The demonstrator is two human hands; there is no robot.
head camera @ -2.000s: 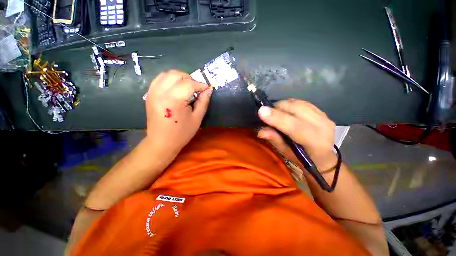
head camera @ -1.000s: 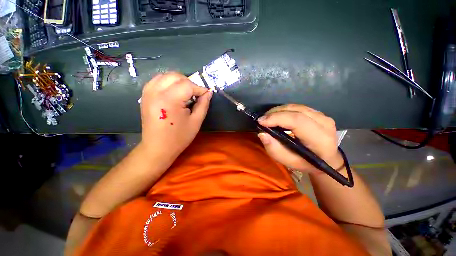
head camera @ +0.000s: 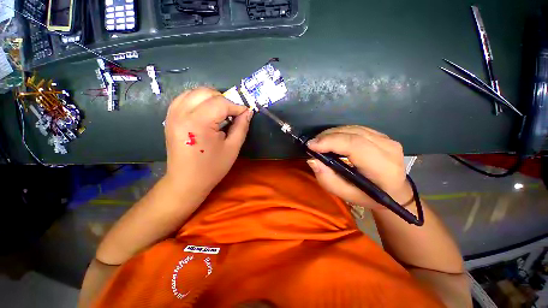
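A small blue-and-white phone mainboard [head camera: 265, 86] lies on the dark green surface in front of me, with a white panel [head camera: 232, 95] at its left end, partly hidden by my hand. My left hand [head camera: 207, 126] is at the board's lower left, thumb and forefinger pinched at its edge; what lies between the fingertips is too small to tell. My right hand [head camera: 360, 162] holds the black soldering iron [head camera: 348, 171] like a pen. Its metal tip points up and left and reaches the board's lower edge beside my left fingertips.
Small white parts with thin wires [head camera: 109, 84] lie left of the board. A pile of flex cable parts [head camera: 53, 111] is farther left. A black parts tray [head camera: 228, 27] with phone parts is behind. Tweezers [head camera: 481, 90] cross a straight metal tool [head camera: 485, 48] at right.
The iron's tip has moved left and down from beside the board to its lower edge at my left fingertips. The left hand still pinches there. The view has shifted slightly.
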